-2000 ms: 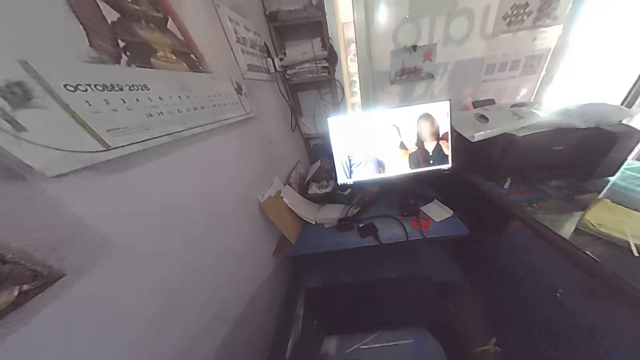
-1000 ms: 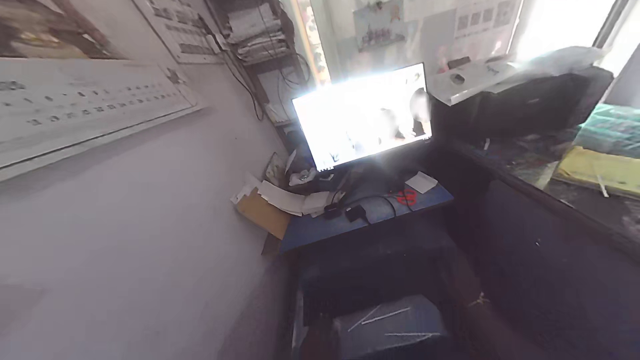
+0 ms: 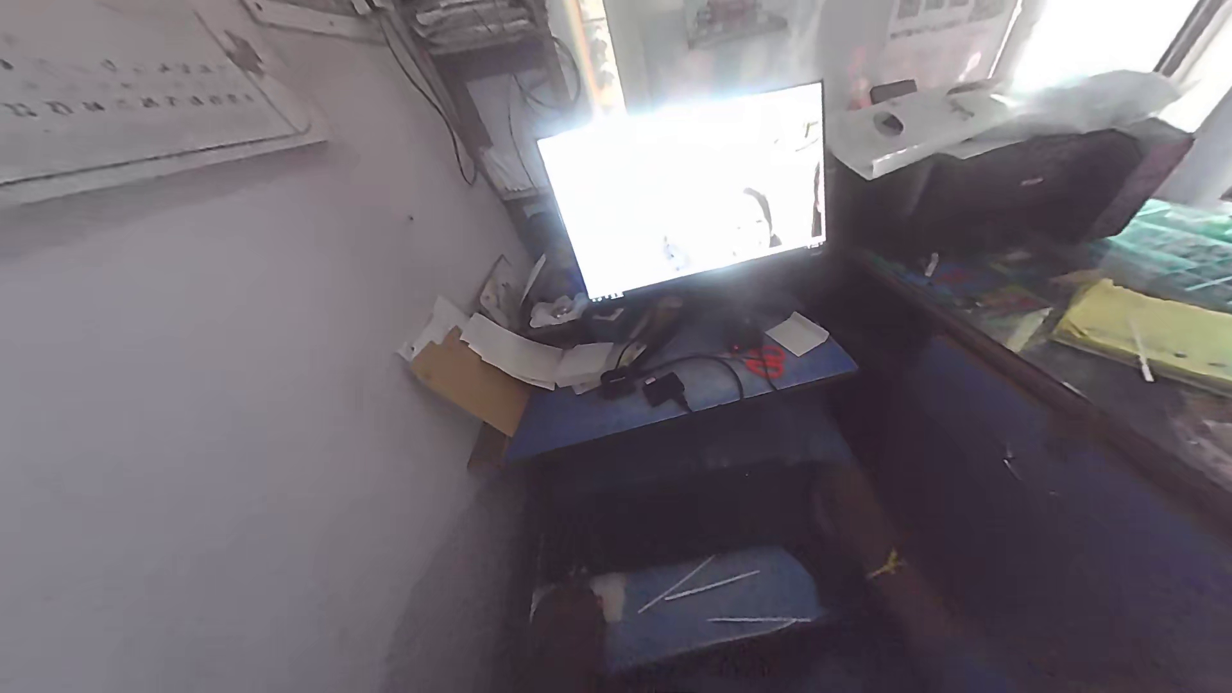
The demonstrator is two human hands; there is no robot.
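In the head view, my right forearm, with a yellow thread at its wrist, reaches up from the lower right. My right hand [image 3: 837, 496] is a dark, blurred shape at the right end of a dark band below the blue desk [image 3: 577, 423]. Low in the view, my left hand [image 3: 568, 626] is dark and blurred, beside a small whitish patch [image 3: 608, 595] and the left edge of a lower blue surface [image 3: 664, 640]. Thin white strips or marks [image 3: 712, 585] show on that surface. Shadow hides the fingers of both hands, so any hold cannot be told.
A lit monitor [image 3: 693, 192] stands on the desk, with black cables [image 3: 664, 388], papers [image 3: 510, 354], brown cardboard [image 3: 472, 385] and a red item [image 3: 767, 362]. A wall is at left. On the right, a dark-sided counter [image 3: 1020, 462] bears a black printer [image 3: 1030, 188] and a yellow pad [image 3: 1145, 327].
The view has tilted down and turned. My right forearm with the yellow thread shows more fully than two seconds ago. A dark shape at the lower left, my left hand, has come into view.
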